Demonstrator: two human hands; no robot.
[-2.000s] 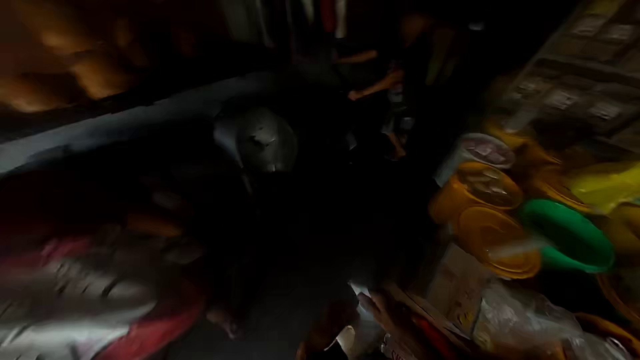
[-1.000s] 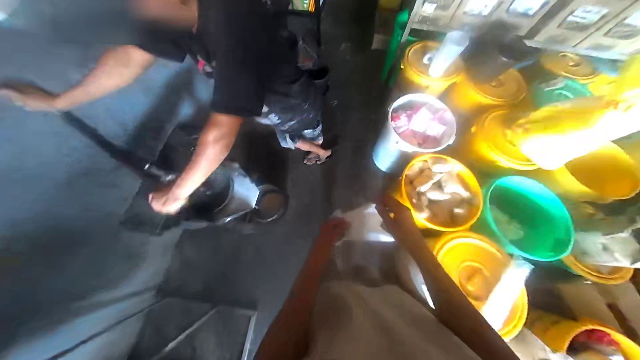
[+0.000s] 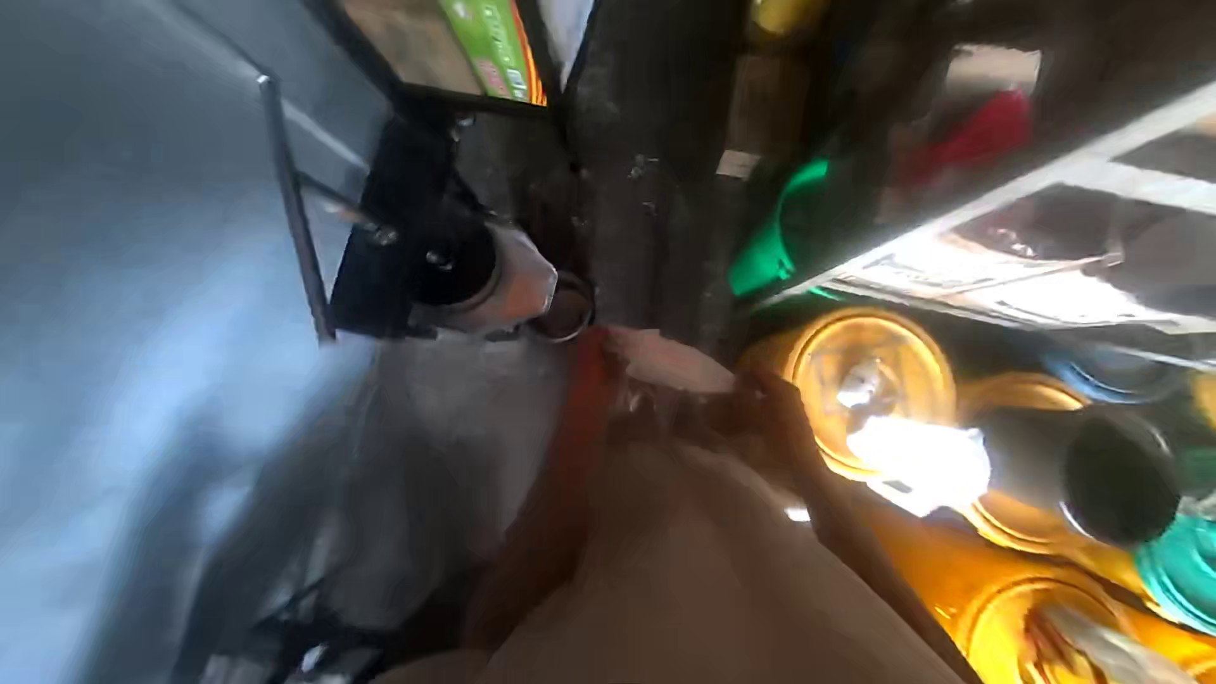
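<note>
My left hand [image 3: 600, 366] is at the left end of a pale, whitish object [image 3: 670, 361], close in front of my torso. On its right side is my right hand [image 3: 755, 399]. The two hands seem to hold the object between them, though blur and dark shade hide the fingers. What the object is, I cannot tell. A little beyond my left hand, a dark machine with a pale metal housing [image 3: 521, 285] stands by the wall, with a round dark container [image 3: 562, 309] beside it.
To the right stand yellow lidded buckets [image 3: 874, 380], a dark cylindrical container [image 3: 1121, 475] and a teal lid [image 3: 1183, 570]. A white metal rack [image 3: 997, 204] runs along the upper right, with a green bin [image 3: 765, 261] near its end. A metal bar [image 3: 294, 209] stands off the wall at left.
The view has shifted a lot. The other person at the machine, seen one second ago, is out of view. The pale object remains between my hands.
</note>
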